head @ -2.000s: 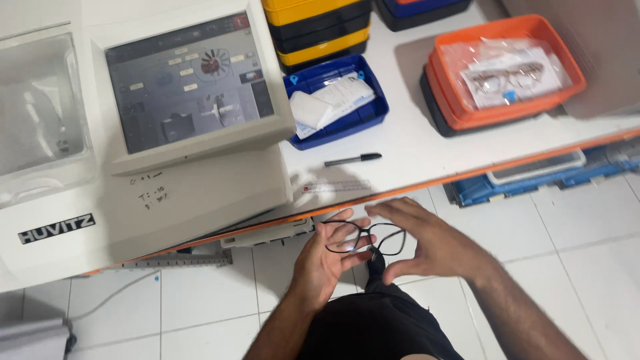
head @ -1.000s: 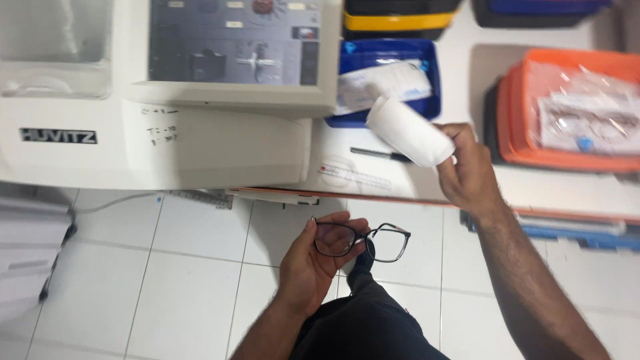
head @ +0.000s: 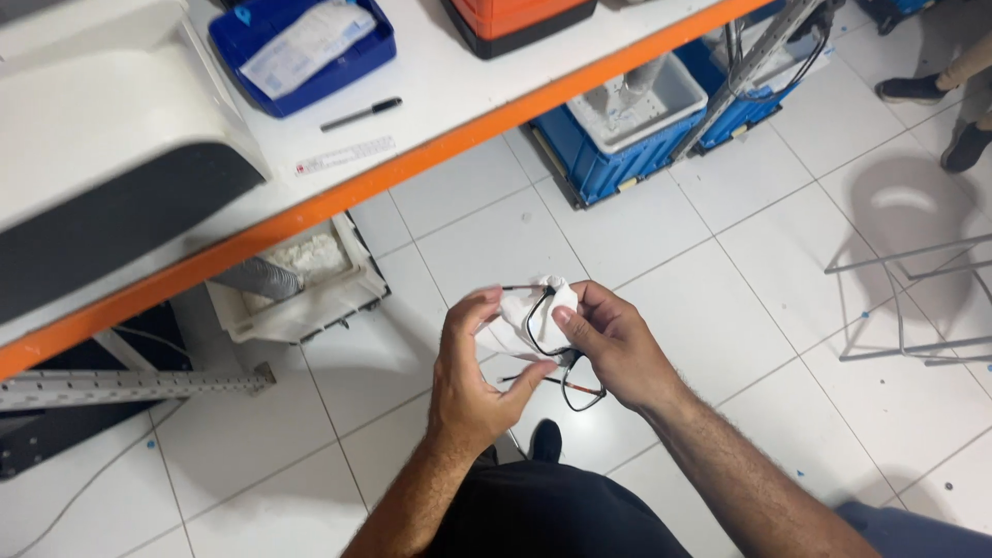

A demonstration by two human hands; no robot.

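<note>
Black-framed eyeglasses (head: 583, 387) are held over the floor in front of my body, with their temples pointing left. A white cloth or wipe (head: 515, 322) is bunched around one lens. My right hand (head: 620, 341) pinches that lens through the cloth, thumb on top. My left hand (head: 477, 372) curves around the left side, its fingers at the cloth and the upper temple and its thumb near the frame's bridge. The other lens hangs uncovered below my right hand.
Ahead is a white bench with an orange edge (head: 434, 159). On it lie a blue tray (head: 341, 77) with a white packet, a black pen (head: 361, 114), a ruler (head: 345, 155) and a machine housing (head: 101, 101). Crates (head: 620, 155) stand underneath. A metal frame (head: 891, 356) and a person's feet (head: 911, 89) are at right.
My right hand has come back from the bench with the white cloth, which is now around a lens. My left hand is still at the glasses. The view has turned toward the floor.
</note>
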